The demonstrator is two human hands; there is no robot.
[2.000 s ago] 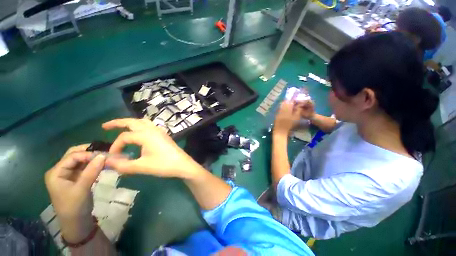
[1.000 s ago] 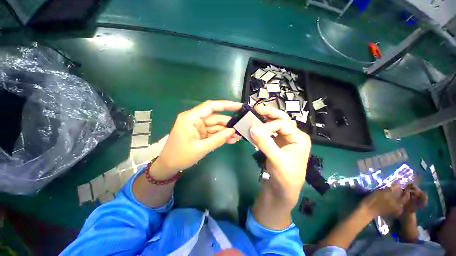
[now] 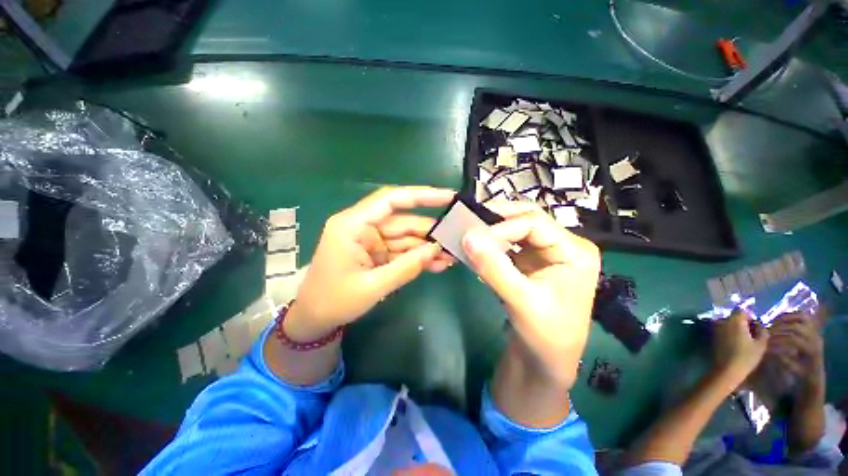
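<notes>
A small flat rectangular module (image 3: 456, 229) with a pale grey face and black edge is held tilted between my two hands. My left hand (image 3: 367, 256) grips its left corner with thumb and fingers. My right hand (image 3: 539, 279) has its thumb on the pale face and its fingers behind. A black part shows behind the piece, near its top and right; its shape is partly hidden by my fingers. Joined beige pads (image 3: 282, 244) lie on the bench beside my left wrist.
A black two-compartment tray (image 3: 721, 200) holds jumbled pale and black pieces, mostly at left. Loose black parts (image 3: 618, 311) lie right of my right hand. A crinkled clear bag (image 3: 112, 311) is at left. At right, another person's hands (image 3: 767, 344) handle silvery film (image 3: 790, 302) near a pad strip (image 3: 758, 277).
The view has swung from the right-hand neighbour to the bench in front of me. Since a second ago, the held piece stays between both hands, with only small shifts in the grip.
</notes>
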